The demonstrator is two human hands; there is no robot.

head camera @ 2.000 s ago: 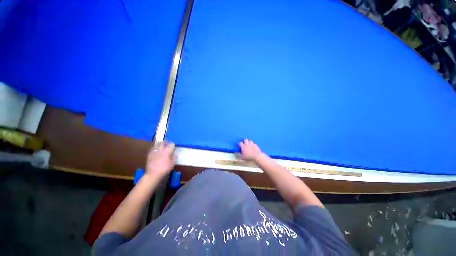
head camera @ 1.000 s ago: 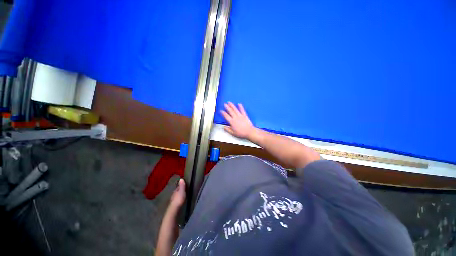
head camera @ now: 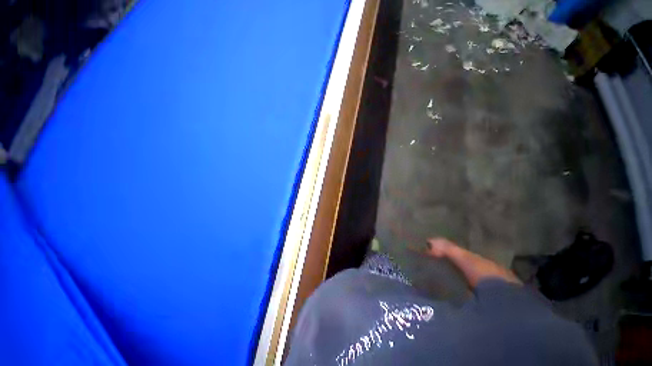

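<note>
Bright royal blue fabric [head camera: 193,157] lies on the cutting table at the left. Its darker blue edge runs beside the white underlay paper [head camera: 340,73]. A thin yellowish ruler-like strip [head camera: 308,189] lies lengthwise on that paper. My right hand [head camera: 440,247] hangs over the floor, away from the table and fabric. It is small and blurred, so its fingers and any contents are unclear. My left hand is out of view.
The brown table edge [head camera: 342,161] runs along my left side. Pale scraps [head camera: 500,44] litter the concrete floor ahead. A black bag-like item [head camera: 576,268] is on the floor at right. Long pale grey tubes [head camera: 629,154] stand along the right rim. Another blue fold crosses the lower left.
My view has turned right along the table. The metal rail and my left hand have left view. My right hand has left the fabric and now hangs over the floor.
</note>
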